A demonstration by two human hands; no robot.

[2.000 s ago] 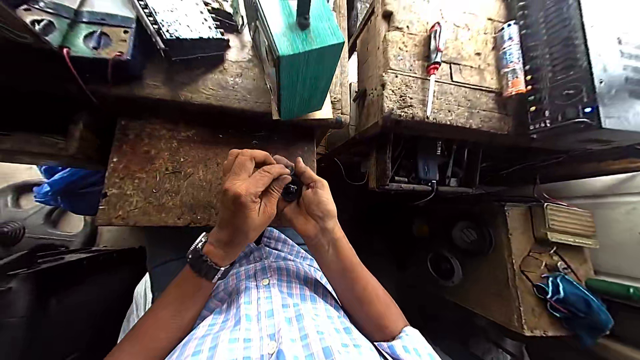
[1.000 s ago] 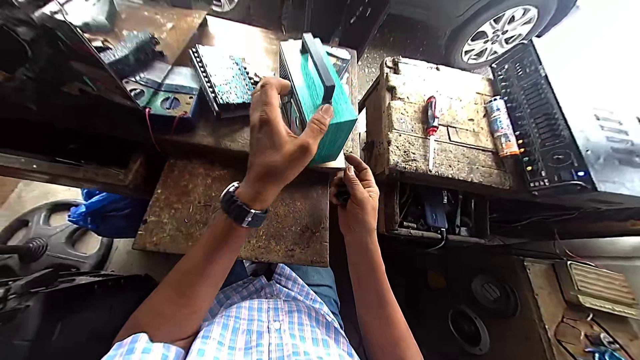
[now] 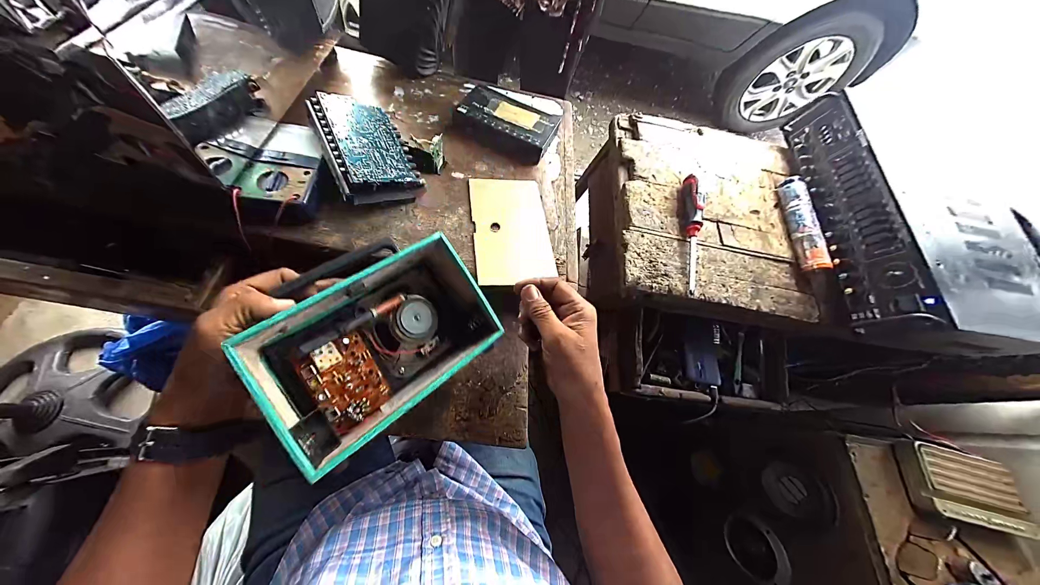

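Note:
My left hand [image 3: 236, 325] is shut on the black handle [image 3: 337, 268] of a green radio case [image 3: 280, 418], tilted with its open back toward me. Inside it show an orange-brown circuit board [image 3: 345, 378], a round speaker [image 3: 415, 318] and a ferrite rod antenna with a copper coil [image 3: 386, 306]. My right hand [image 3: 561, 325] is to the right of the case, fingers curled together beside the near edge of a pale yellow panel [image 3: 513, 236] with one hole. Whether anything small is between those fingers cannot be told.
Circuit boards [image 3: 366, 146], a multimeter [image 3: 268, 175] and a black box [image 3: 508, 122] stand on the left bench. A screwdriver [image 3: 691, 215] and a spray can [image 3: 804, 223] lie on the right wooden bench, beside a black audio mixer [image 3: 861, 219]. A steering wheel [image 3: 65, 390] is at lower left.
The green case, earlier upright on the bench, is now lifted toward me with its open back showing. My left hand has moved down with it, and the yellow panel is uncovered on the bench.

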